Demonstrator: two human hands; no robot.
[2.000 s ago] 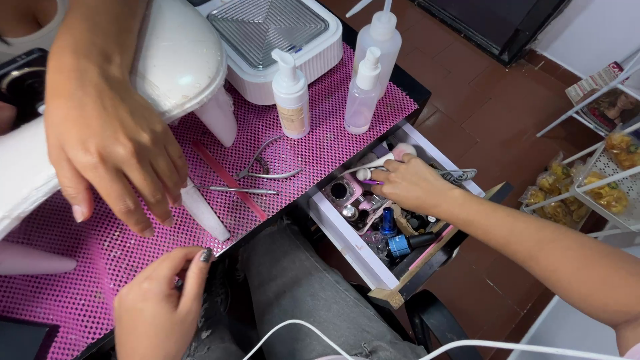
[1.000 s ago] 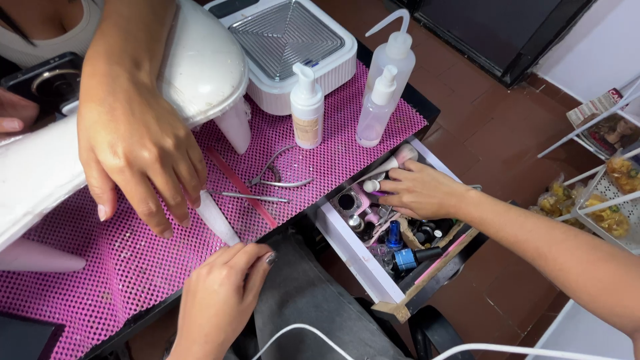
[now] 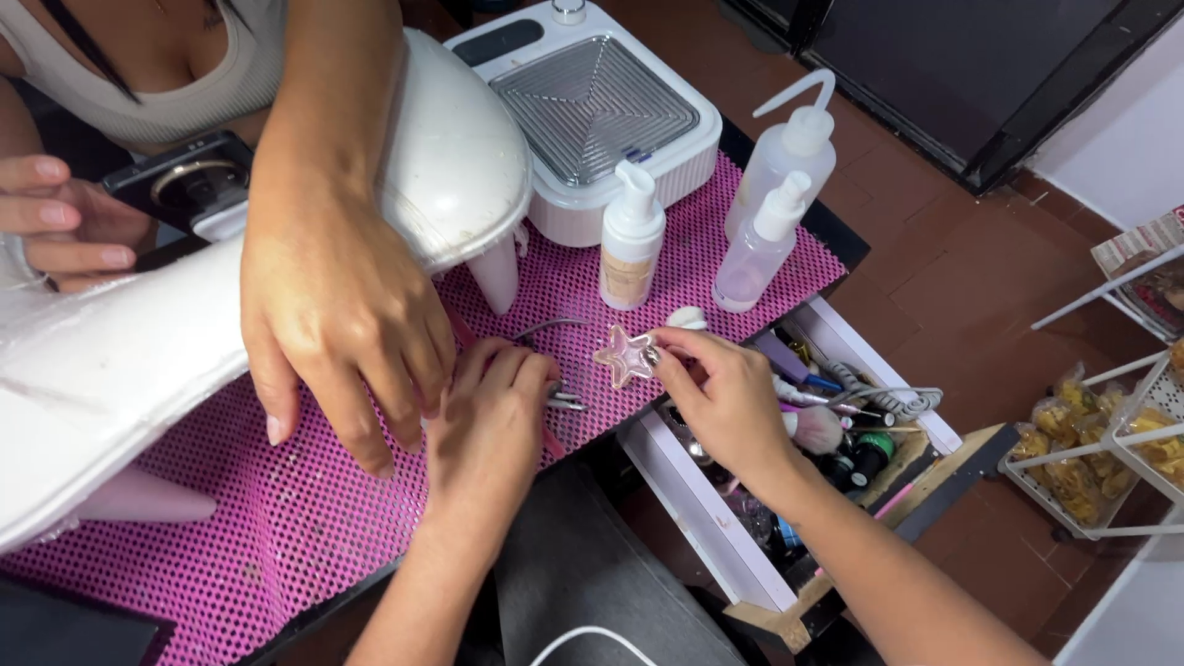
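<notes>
Between thumb and fingers, my right hand holds a small clear star-shaped dish low over the pink perforated mat. A white object lies just beyond those fingers. My left hand is over metal nippers, its fingers curled beside the other person's hand; whether it grips something is hidden. That person's hand hangs over a white padded armrest. The open drawer below my right wrist holds a makeup brush, bottles and a grey cable.
A white nail dust collector stands at the back of the table. Before it are a foam pump bottle, a clear pump bottle and a bent-spout squeeze bottle. The other person holds a phone. A wire rack stands right.
My right hand has come out of the drawer and now holds the star-shaped dish over the mat. My left hand has moved up and right, onto the nippers. The view has shifted.
</notes>
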